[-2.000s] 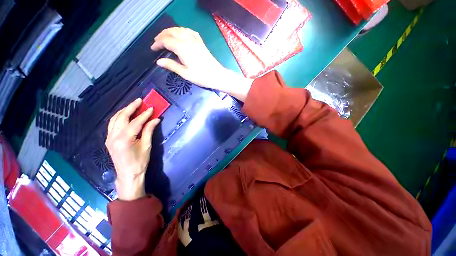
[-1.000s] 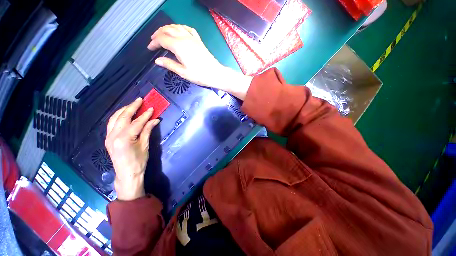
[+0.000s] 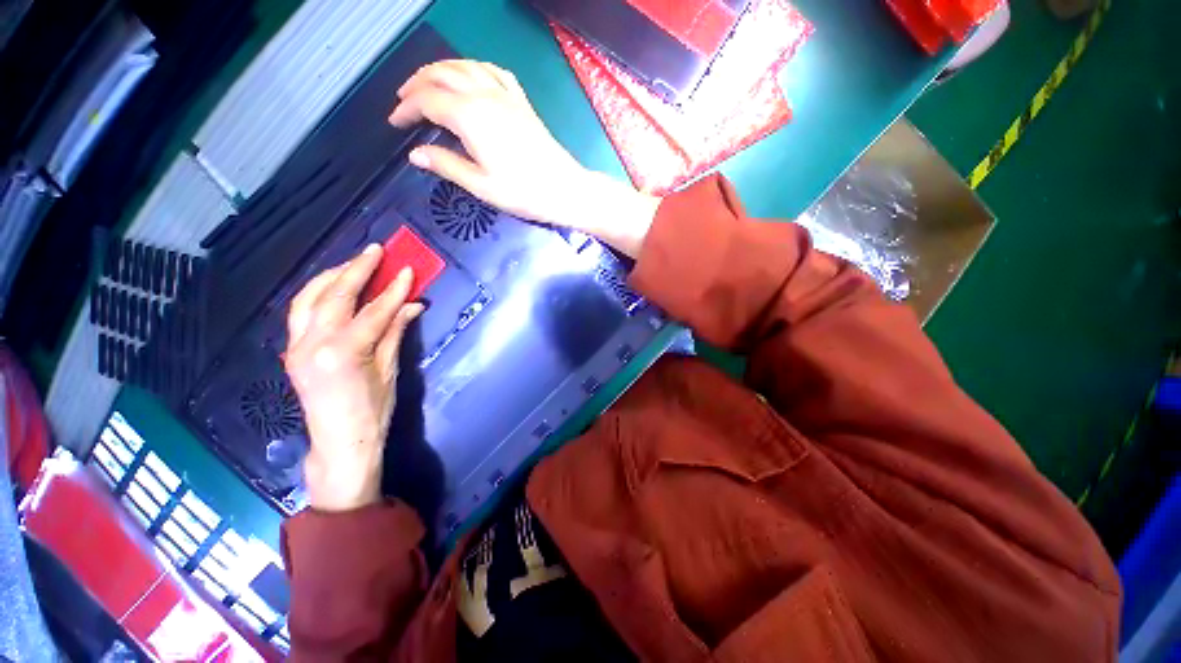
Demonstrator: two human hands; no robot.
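The laptop bottom cover (image 3: 518, 376) lies in front of me with its black inside up and two round fan grilles showing. A small red adhesive part (image 3: 412, 264) lies on the middle of the cover. My left hand (image 3: 347, 350) has its thumb and fingertips on the near-left part of the red piece; the fingers cover one side of it. My right hand (image 3: 499, 145) rests over the far edge of the cover beside a fan grille, fingers apart, with nothing seen in it.
Black strips (image 3: 149, 304) stand in rows at the left on a pale ridged rail (image 3: 298, 97). White pads (image 3: 181, 512) and red film sheets (image 3: 110, 550) lie lower left. Red bubble bags (image 3: 725, 130) lie upper right under a black-and-red part (image 3: 648, 39). A waste carton (image 3: 945, 214) stands right.
My left hand's fingers have shifted slightly on the red part, toward its upper side. My right hand stays in nearly the same place over the cover's edge.
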